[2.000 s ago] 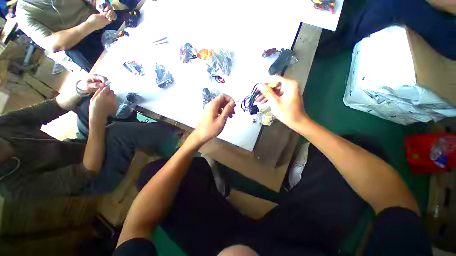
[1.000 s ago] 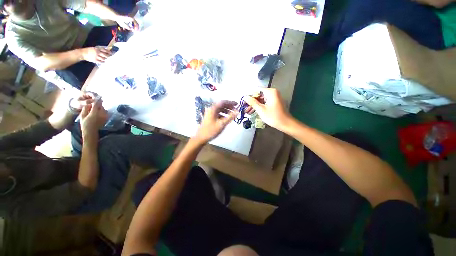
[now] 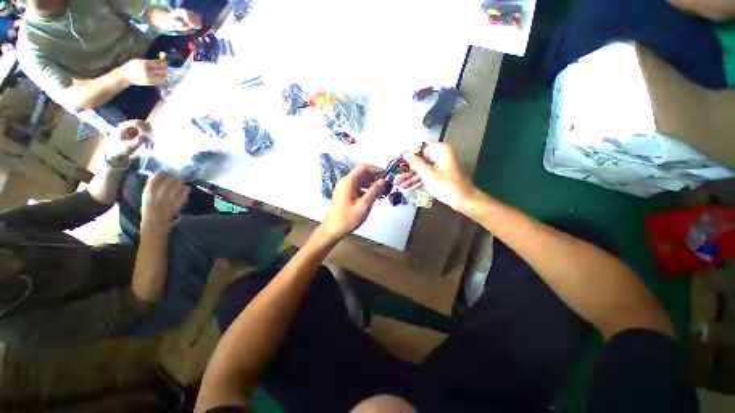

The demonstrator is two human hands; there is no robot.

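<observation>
A small black cable bundle with a bit of red and a small yellow tip is between my two hands over the near right corner of the white table. My left hand pinches the bundle's left side with thumb and fingers. My right hand holds its right end near the red and yellow parts. A small dark round piece shows just below the bundle. A pale yellowish item lies at the table corner beneath my right hand. Fine detail at my fingertips is blurred.
Bagged dark cable sets lie across the table, one beside my left hand, another with orange mid-table. A dark bagged piece is at the right edge. Two people work at left. A white-wrapped carton and red bag are right.
My left hand has closed in on the cable bundle, which looks more compact than before. The person at left has moved their hands apart.
</observation>
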